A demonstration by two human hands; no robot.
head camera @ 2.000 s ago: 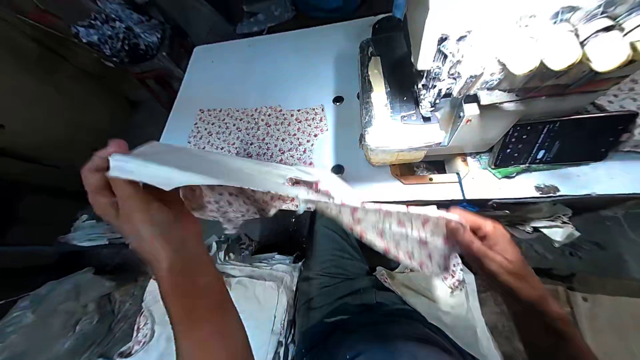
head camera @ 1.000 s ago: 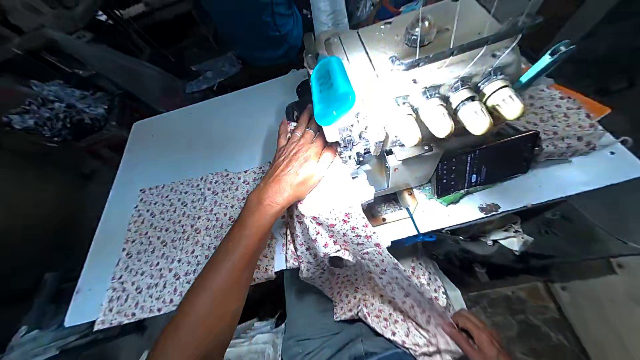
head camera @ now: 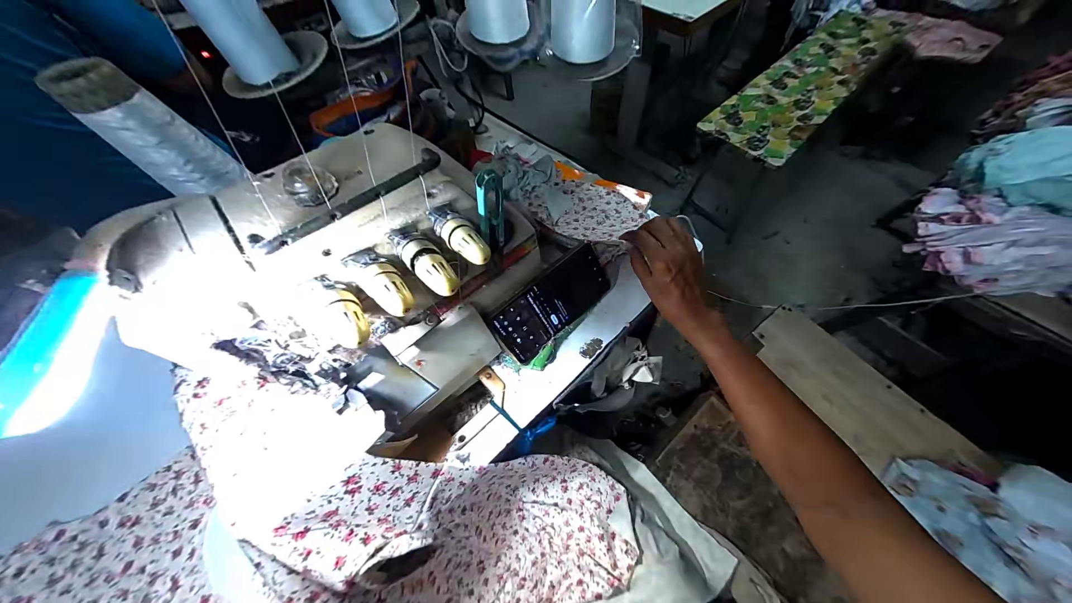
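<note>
My right hand (head camera: 668,264) reaches to the far right end of the machine table, its fingertips at the edge of a small stack of floral fabric pieces (head camera: 586,209). Whether the fingers pinch a piece cannot be made out. My left hand is out of view. A larger floral cloth (head camera: 502,523) lies at the needle area of an overlock sewing machine (head camera: 276,243) and drapes over the table's front edge. Strong lamp light washes out the cloth near the presser foot. A smartphone (head camera: 553,301) with its screen lit lies between the machine and my right hand.
Thread cones (head camera: 498,21) stand behind the machine, with threads running down to the tension knobs (head camera: 434,266). A teal-handled tool (head camera: 490,205) stands beside them. Cloth piles (head camera: 997,209) are at the right, and a patterned bench top (head camera: 804,84) is farther back.
The view has swung right. My right hand has gone from the hanging floral cloth to the fabric stack beyond the phone. My left hand, earlier on the cloth at the machine, has left view.
</note>
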